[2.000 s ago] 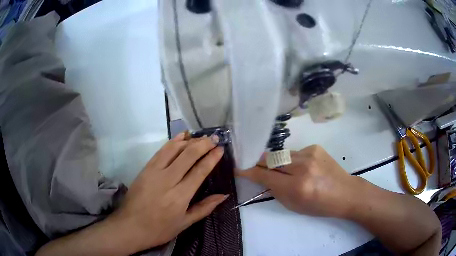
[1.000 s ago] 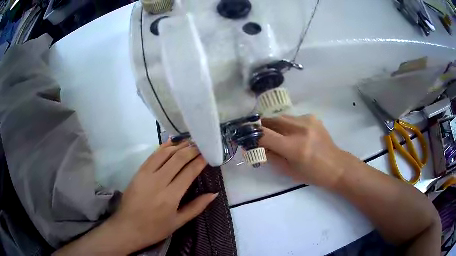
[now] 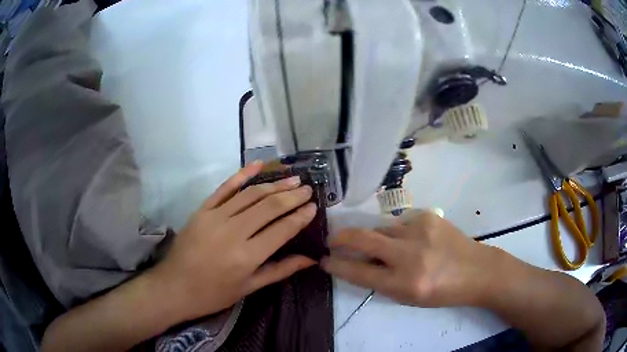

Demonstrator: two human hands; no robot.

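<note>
The dark maroon-brown strip runs from the front table edge up to the presser foot of the white sewing machine. My left hand lies flat on the strip, fingers slightly spread, tips just in front of the foot. My right hand is at the strip's right edge, its fingers blurred and bent; a thin metal point shows below it, and a pale end above it. The grey-brown garment is heaped at the left and continues under my left forearm.
Orange-handled scissors lie on the table right of the machine, blades under a greyish flap. Ribbed cream tension knobs stick out from the machine head. A box with small items stands at the right edge.
The view has shifted, so the machine head appears further right. My right hand has come from behind the tension knobs down to the strip's right edge. My left hand stays on the strip.
</note>
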